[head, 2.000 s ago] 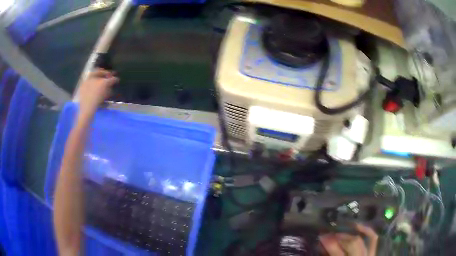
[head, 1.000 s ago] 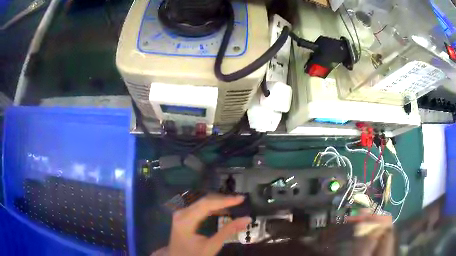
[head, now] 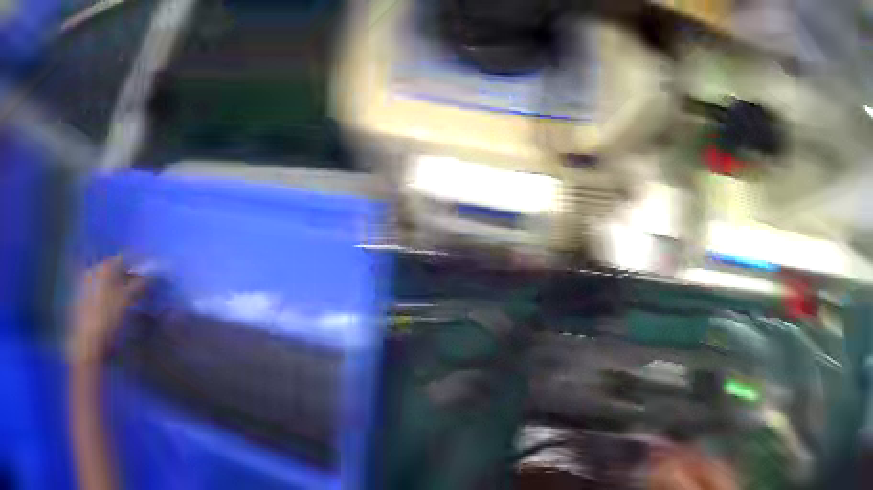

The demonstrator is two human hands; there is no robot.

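Observation:
The whole view is motion-blurred. The blue bin [head: 239,215] stands at left with dark power units [head: 239,368] in rows at its bottom. My left hand [head: 105,301] is over the bin's left side, its fingertips by the upper left end of the rows. Something dark shows at the fingertips, but I cannot tell whether it is held. The dark test fixture [head: 622,378], with a green light, lies at lower right. My right hand [head: 684,467] is at the bottom edge by the fixture, partly cut off and blurred; its grip is unclear.
The beige variac [head: 373,105] stands behind the bench mat. The cream meter [head: 814,254] is right of it, with red terminals and a black plug with a red patch [head: 751,129] above. The dark conveyor [head: 249,96] runs behind the bin. Blurred pale leads [head: 756,340] lie at right.
My left hand was at the test socket one second ago; it is now over the bin at left. The view has swung left. My right hand remains near the fixture.

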